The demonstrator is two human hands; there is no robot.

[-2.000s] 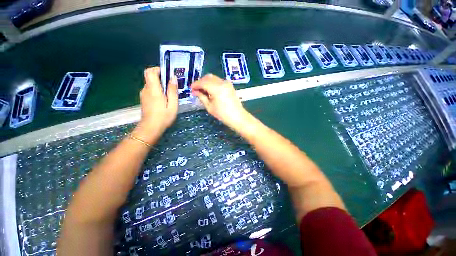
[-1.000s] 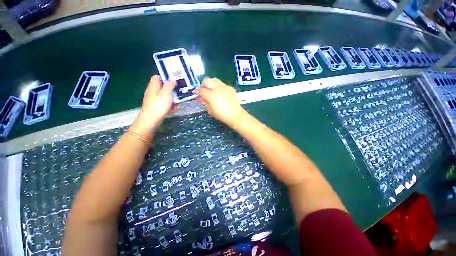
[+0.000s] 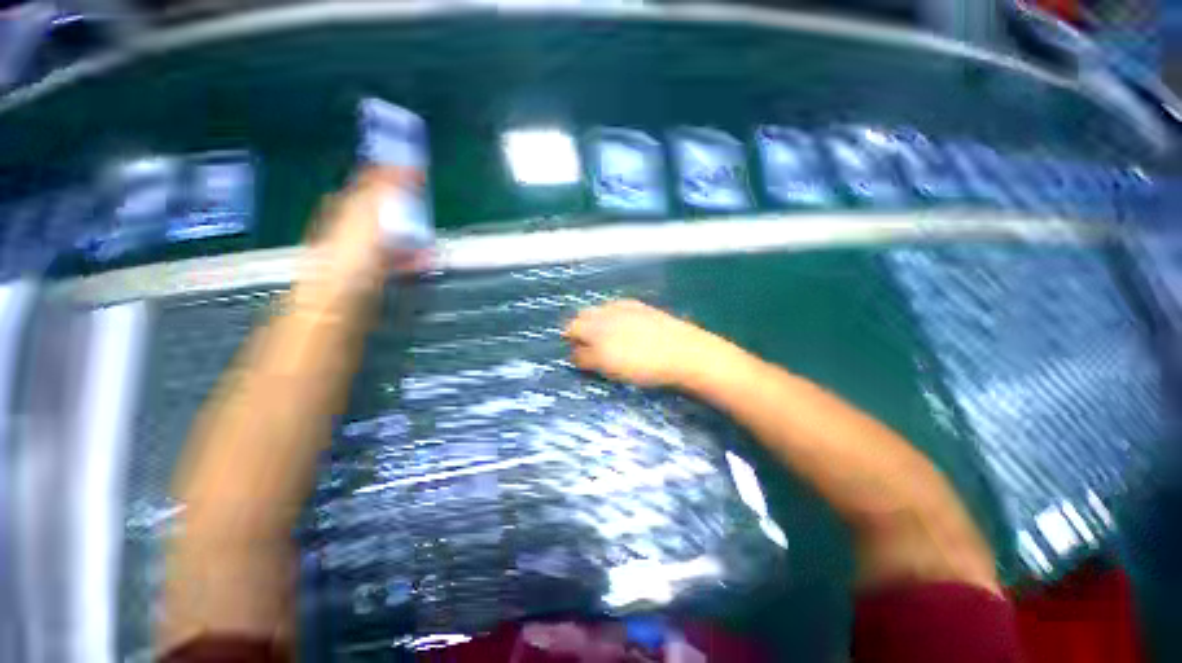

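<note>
The frame is blurred. My left hand (image 3: 360,218) holds a pale device housing (image 3: 393,136) tilted above the conveyor belt (image 3: 467,91), just beyond the rail. My fingers cover its lower part. My right hand (image 3: 629,341) is over the clear blister tray (image 3: 480,479), near its far edge, with fingers bent together. Blur hides whether a part is between them. The tray's pockets and small components show only as streaks.
Several housings (image 3: 710,168) lie in a row on the belt to the right, and others (image 3: 211,194) to the left. A pale rail (image 3: 765,233) divides belt from bench. A second blister tray (image 3: 1037,350) lies at right. Something red (image 3: 1082,619) is at the lower right.
My right hand has left the housing and come back over the blister tray. My left hand has moved slightly left, still holding the housing, which is now more turned. The view has shifted and blurred.
</note>
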